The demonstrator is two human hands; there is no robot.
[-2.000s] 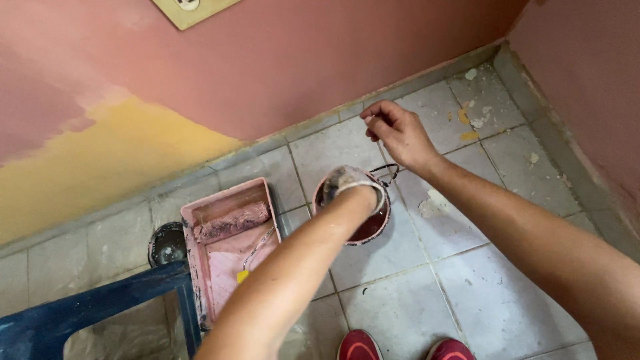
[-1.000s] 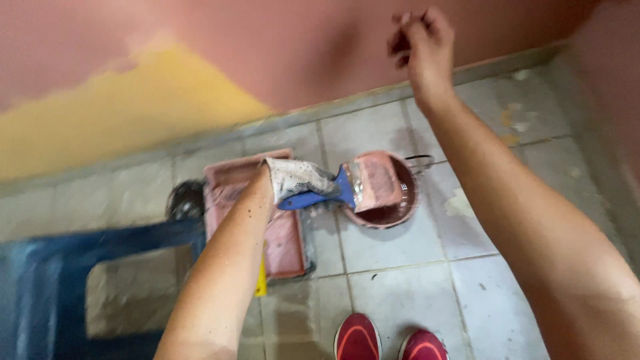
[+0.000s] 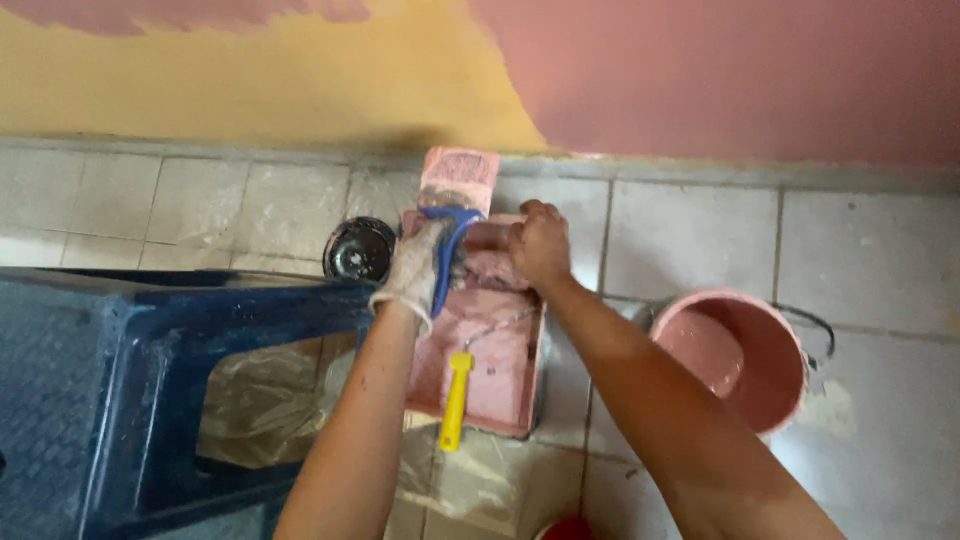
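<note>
My left hand (image 3: 424,262), in a paint-stained white glove, grips the blue handle of a wide paintbrush (image 3: 459,176); its bristles are coated in pink paint and point toward the wall. Beneath my hands lies a pink paint tray (image 3: 501,390). In it rests a paint roller with a yellow handle (image 3: 454,405), its pink-soaked sleeve (image 3: 491,270) at the far end. My bare right hand (image 3: 541,244) is at the tray's far right edge, fingers curled down beside the roller sleeve; whether it grips anything cannot be seen. To the right stands a bucket (image 3: 780,375) holding pink paint.
A blue plastic stool (image 3: 165,322) fills the lower left. Beside the tray sits a round black lid or dish (image 3: 358,251). Clear plastic sheeting (image 3: 262,397) lies on the tiles. The wall (image 3: 337,82), part yellow and part pink, runs across the far side.
The left hand has lifted the brush from the bucket and carried it left over the tray. The right hand has come down from near the wall to the tray. The view has shifted left.
</note>
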